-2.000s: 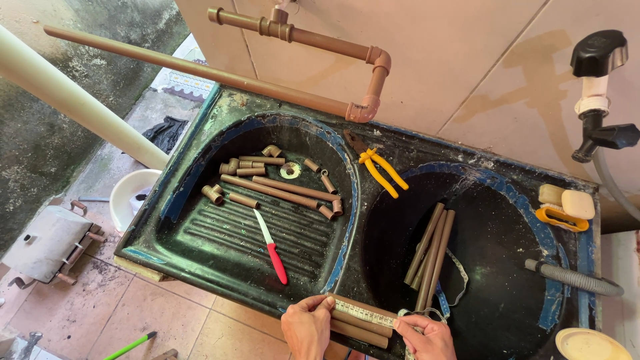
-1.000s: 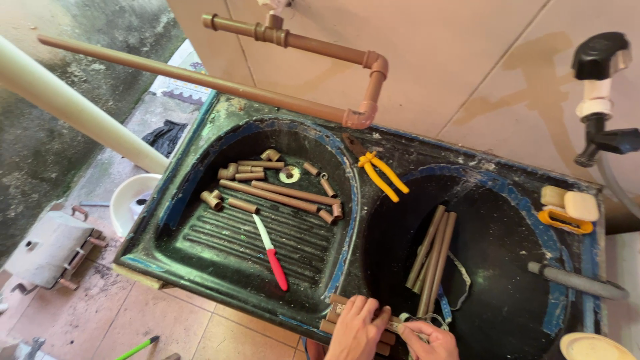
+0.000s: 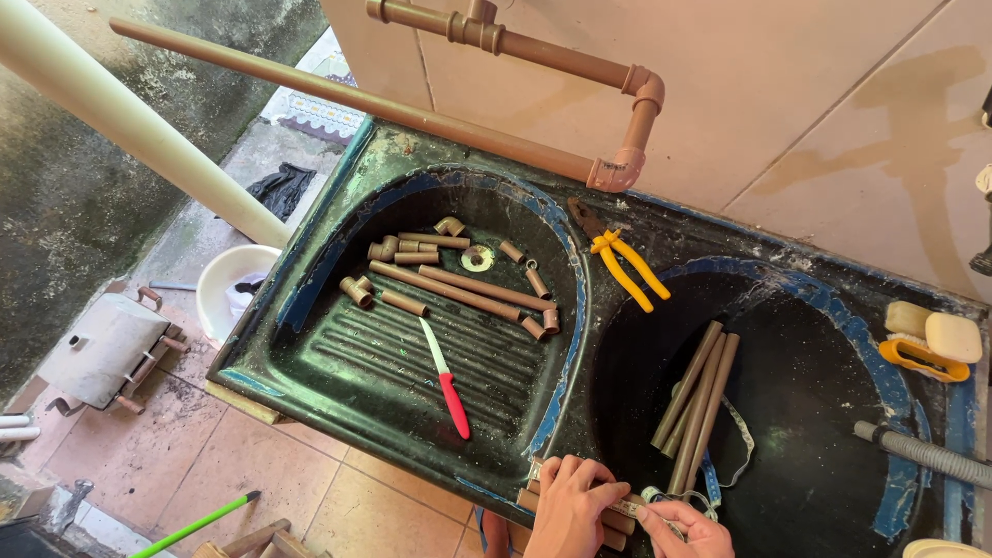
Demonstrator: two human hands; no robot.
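At the sink's front edge, my left hand (image 3: 572,500) presses a measuring tape (image 3: 625,507) along short brown plastic pipes (image 3: 528,500). My right hand (image 3: 686,530) pinches the same tape just to the right, near the pipe ends. Its loose part trails into the right basin, where several longer brown pipes (image 3: 690,411) lean together. In the left basin lie brown pipe pieces and fittings (image 3: 356,291), two long thin pipes (image 3: 446,291) and a knife with a red handle (image 3: 453,404). Pliers with yellow handles (image 3: 628,267) rest on the ledge between the basins.
Above the black double sink (image 3: 573,372), a jointed brown pipe (image 3: 542,58) runs along the wall. A grey corrugated hose (image 3: 922,452) and a yellow brush with soap bars (image 3: 926,358) are at the right. A pale slanting pipe (image 3: 147,128) and a white bucket (image 3: 213,291) stand left.
My left hand has moved right from the left end of the tape and now lies over the pipes. The tape's printed length, widely exposed two seconds ago, is largely covered by my hands.
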